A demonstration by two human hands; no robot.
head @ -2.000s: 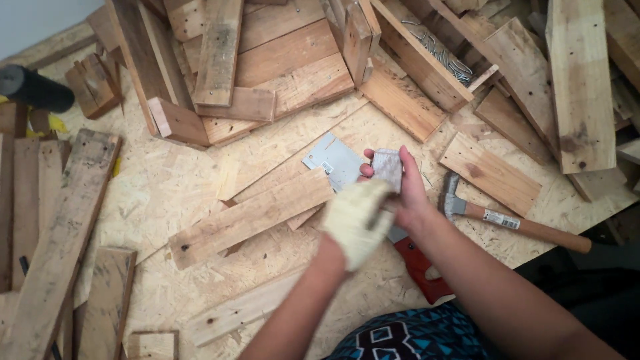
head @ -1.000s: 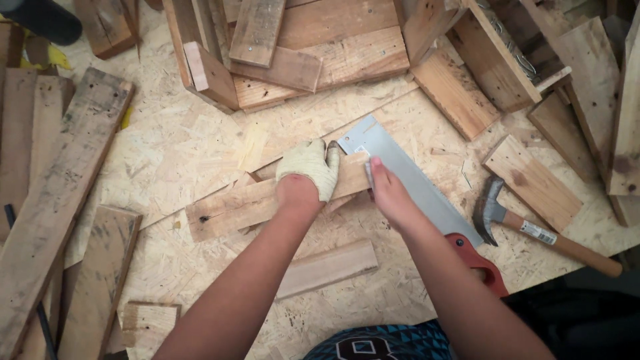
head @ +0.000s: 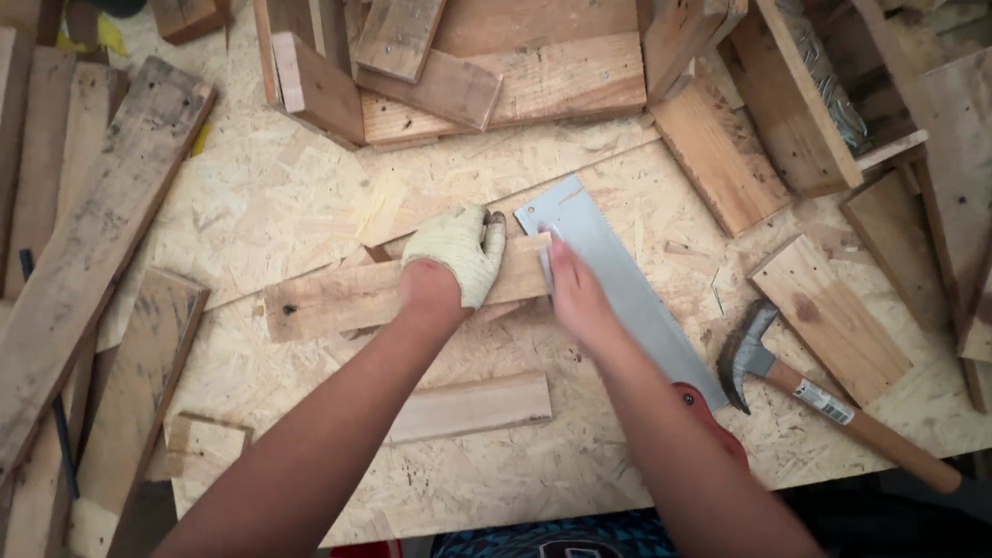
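Note:
My left hand (head: pixel 459 252), in a pale knit glove with dark fingertips showing, grips a wooden board (head: pixel 341 298) from above near its middle. My bare right hand (head: pixel 572 283) is at the board's right end, slightly blurred. Between it and the board end a thin grey edge shows, likely the sandpaper seen earlier, mostly hidden. Another piece of wood lies under the board. A handsaw (head: pixel 620 271) with a red handle (head: pixel 707 422) lies just right of the board, its handle partly behind my right forearm. A claw hammer (head: pixel 790 380) with a wooden handle lies farther right.
Wooden boxes (head: pixel 504 85) stand at the back, one at the right (head: pixel 806 116) holding nails or staples (head: pixel 833 85). Long boards (head: pixel 101 232) are piled at the left. A short board (head: pixel 829 318) lies behind the hammer, another strip (head: pixel 473 407) nearer me on the chipboard tabletop (head: pixel 434 496).
Two seconds ago both hands were together around a grey pad above the saw. Since then my left hand has taken hold of the board and my right hand has come to its end. The view has shifted.

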